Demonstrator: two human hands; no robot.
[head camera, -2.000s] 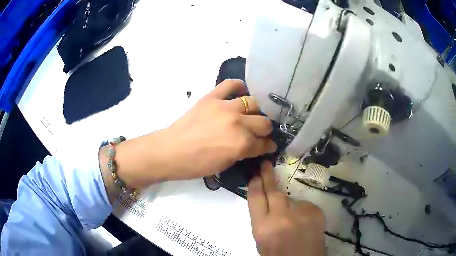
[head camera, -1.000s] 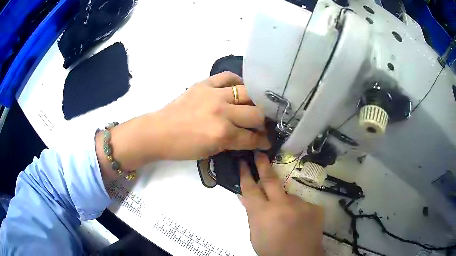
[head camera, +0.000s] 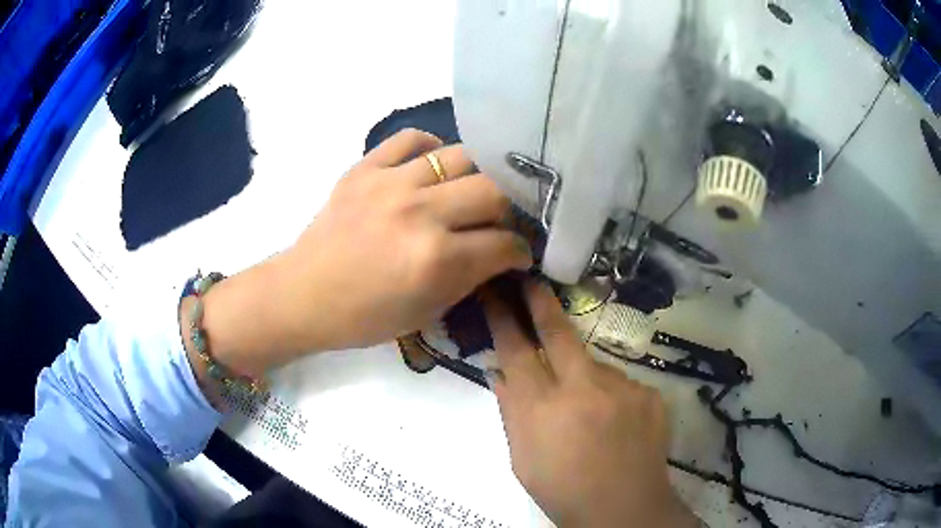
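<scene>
The black pouch workpiece (head camera: 468, 326) lies at the sewing machine (head camera: 609, 124), mostly hidden under my hands. One rounded black end shows beyond my left fingers, and a curved strip end with a tan inside shows at its near left. My left hand (head camera: 397, 242) presses on it from the left, fingers bent, fingertips close to the machine head. My right hand (head camera: 578, 413) is nearer me, with two fingers extended onto the workpiece below the left fingertips. The needle point is hidden behind the machine head.
A black fabric panel (head camera: 188, 167) lies at left, beside a shiny black bundle (head camera: 181, 57). Black snips (head camera: 696, 359) and a knotted black cord (head camera: 731, 423) lie right of the ribbed cream knob (head camera: 623, 328). Blue bins edge the upper corners.
The machine head appears larger and further left in view. Both hands and the workpiece have shifted left in view, the left hand also slightly up. Both hands stay on the workpiece.
</scene>
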